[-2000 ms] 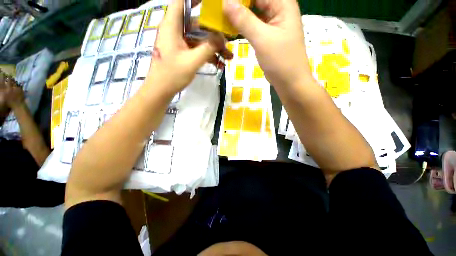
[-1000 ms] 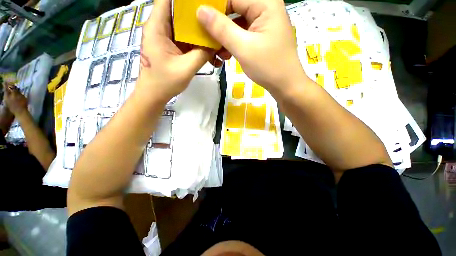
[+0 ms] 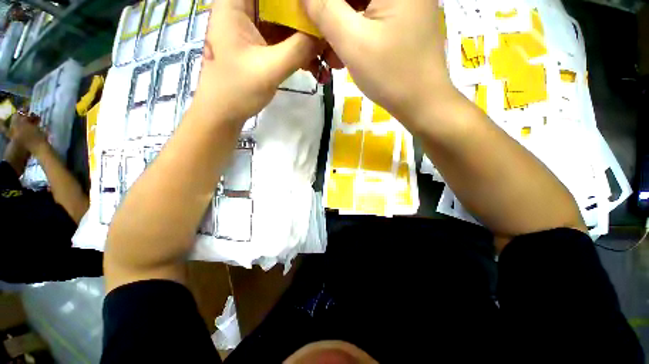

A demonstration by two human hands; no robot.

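Observation:
A glossy yellow film piece (image 3: 288, 14) shows between my hands at the top edge, cut off by it. My left hand (image 3: 249, 60) is around its left and lower side; whether a frame part lies beneath it is hidden. My right hand (image 3: 381, 50) is on its right side, with the thumb at the film. The fingertips are partly hidden. A sticker sheet with yellow rectangles (image 3: 361, 151) lies below my hands. Rows of thin-rimmed phone-frame parts (image 3: 235, 186) lie on white wrapping sheets (image 3: 288, 160) at the left, partly behind my left forearm.
Used liner sheets (image 3: 562, 153) with yellow scraps (image 3: 523, 67) are piled at the right. Spare yellow material (image 3: 90, 96) lies far left. Another person's hands (image 3: 25, 131) work at the left edge. A cardboard box (image 3: 252, 288) is below the bench edge.
The view has shifted, so the bench things sit further right and higher. Both hands still hold the yellow film, now nearer the top edge and more cut off than one second ago.

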